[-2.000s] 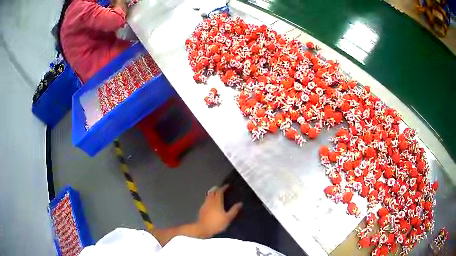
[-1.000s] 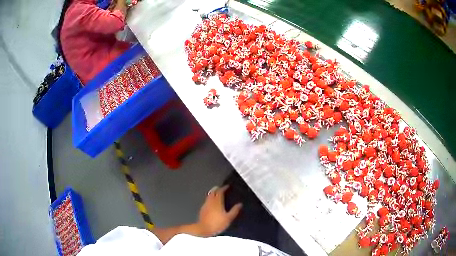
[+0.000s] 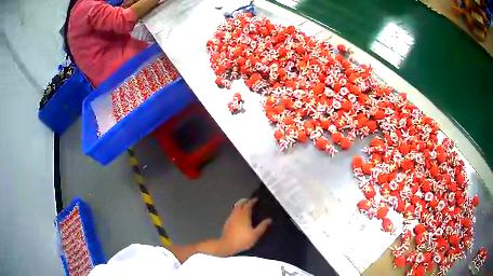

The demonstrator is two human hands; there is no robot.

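A large loose heap of small red-topped figurines with white-and-red striped lower parts (image 3: 330, 91) lies on the shiny metal table (image 3: 319, 188). One small cluster (image 3: 236, 103) lies apart on its near side. My left hand (image 3: 243, 229) is bare, below the table edge over something dark. Its thumb and fingers are apart and I see nothing held. A small pale spot shows near a fingertip; I cannot tell what it is. My right hand is out of the picture.
A blue crate of figurines (image 3: 116, 137) sits by a red stool (image 3: 186, 161). Another filled crate (image 3: 89, 237) is on the floor at lower left. A person in a pink top (image 3: 100, 38) sits at upper left. A green surface (image 3: 432, 70) runs behind the table.
The whole view has shifted slightly, so table, heap and crates sit a little further right. My left hand keeps nearly the same pose. The other person's arm has moved.
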